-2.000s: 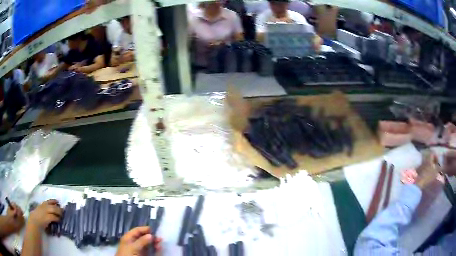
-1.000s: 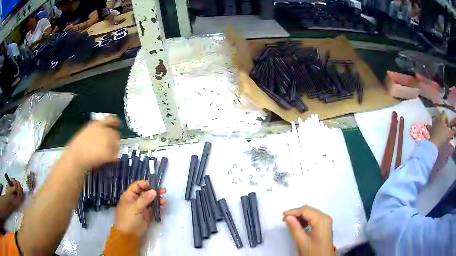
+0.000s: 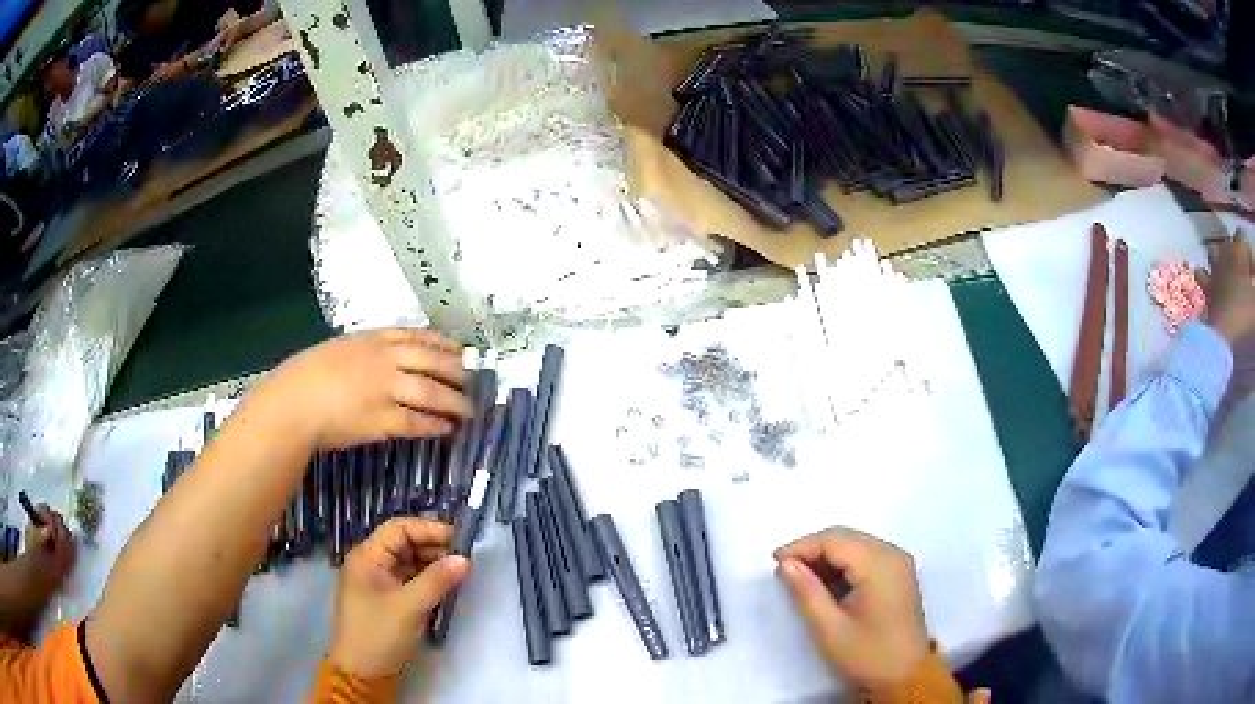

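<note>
My left hand [image 3: 385,594] holds a dark tube [image 3: 465,534] with a white tip at its upper end. My right hand [image 3: 860,605] is at the lower right of the work area, thumb and fingers curled close together; whether something small is between them cannot be told. Loose dark tubes [image 3: 535,578] lie between my hands. Small grey metal bits [image 3: 709,371] lie scattered behind them. White rods [image 3: 842,310] lie fanned to the right. A dense row of dark tubes [image 3: 399,475] lies at left, partly hidden by another person's arm.
Another person's arm [image 3: 207,502] reaches across from the left to the tube row. A neighbour's blue sleeve [image 3: 1142,481] is at right, beside two brown straps [image 3: 1094,330]. Behind are a pale frame post [image 3: 379,151], clear plastic [image 3: 509,206] and black tubes on brown paper [image 3: 1018,117].
The view has tilted down. My right hand has come into view since the first frame. The other person's hand has moved right, onto the tubes beside my left hand, which still holds its tube.
</note>
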